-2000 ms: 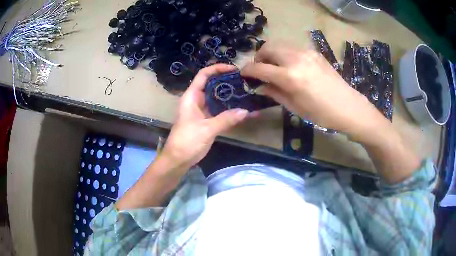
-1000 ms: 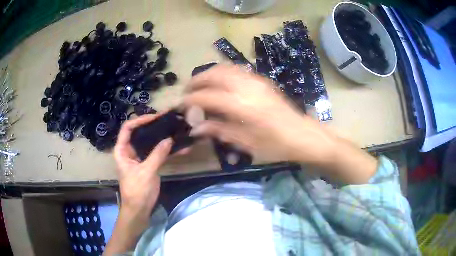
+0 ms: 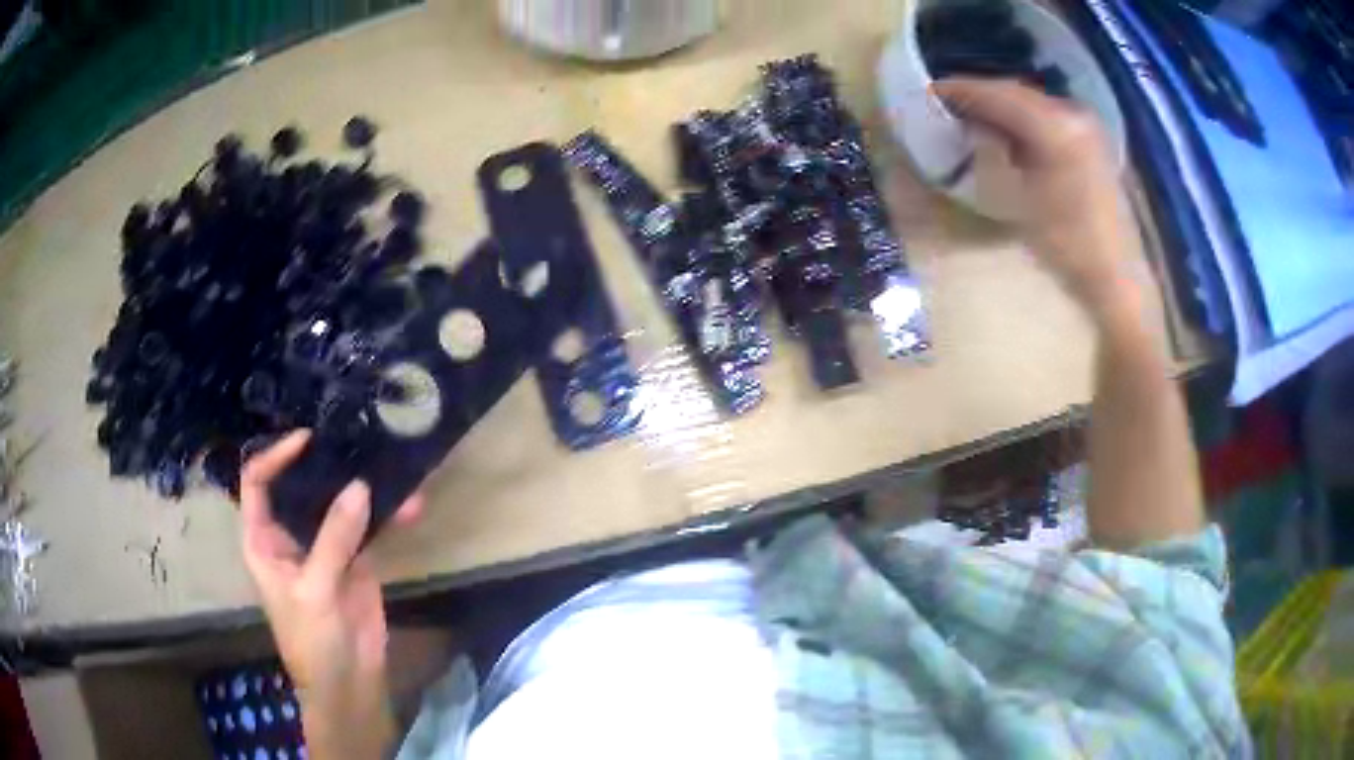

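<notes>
My left hand [image 3: 319, 549] grips the lower left end of a long black front panel [image 3: 364, 449], which points up and right with its round holes showing. A second black panel [image 3: 560, 319] lies on the table, partly behind the far end of the held one. My right hand [image 3: 1039, 149] is at the white bowl [image 3: 921, 119] on the right, its fingertips over the small black pieces [image 3: 973, 42] inside. Whether it holds a piece cannot be told. Behind the held panel is a large heap of black button caps [image 3: 253, 282].
Dark circuit boards [image 3: 795, 223] are piled right of centre, with one slanted board [image 3: 616, 186] beside them. Another white bowl [image 3: 609, 23] is at the far edge. Blue sheets [image 3: 1277, 193] are at right. An open carton [image 3: 164, 698] with a holed panel is below the table edge.
My right hand has moved from the held panel to the right-hand bowl. My left hand has moved down and left, and the panel's length and holes now show. The view has shifted.
</notes>
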